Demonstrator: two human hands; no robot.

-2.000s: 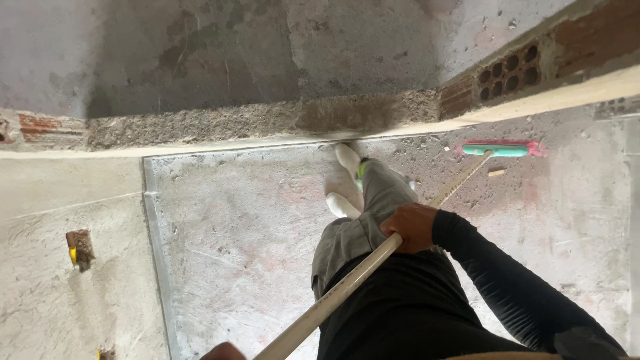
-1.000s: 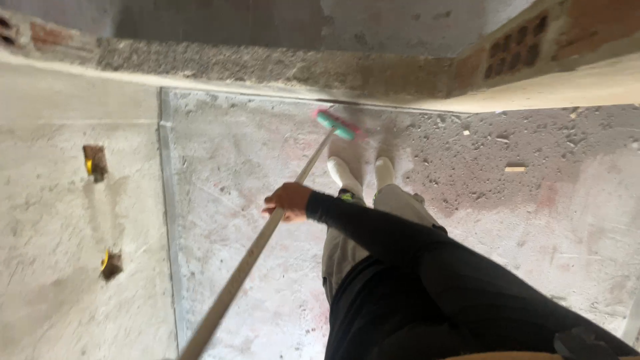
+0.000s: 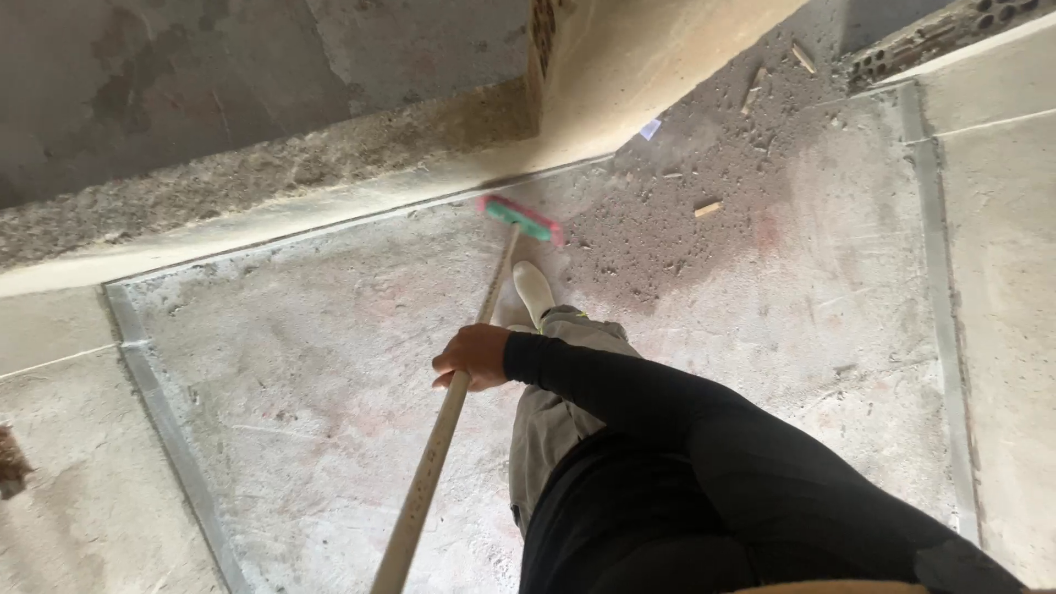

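Observation:
My right hand [image 3: 474, 356], in a black sleeve, is closed around the pale handle of a push broom [image 3: 437, 445]. The handle runs from the bottom edge up to the green and pink broom head [image 3: 521, 219], which is on the concrete floor near the base of the wall, just beyond my pale boot [image 3: 533, 287]. The broom head is slightly blurred. My left hand is out of view, and the handle's near end is cut off by the frame.
Dusty debris [image 3: 652, 223] with small lumps lies right of the broom head, with a wood scrap [image 3: 708, 209] in it. More wood pieces [image 3: 753, 91] lie farther off. A plastered low wall [image 3: 330, 194] with a rough top runs ahead. Plastered walls [image 3: 1006, 247] stand at both sides.
Two seconds ago the broom head was off to the right over the debris; a second ago it was by the wall ahead of my boots. My left hand, at the bottom edge at first, has left the view. The view has turned.

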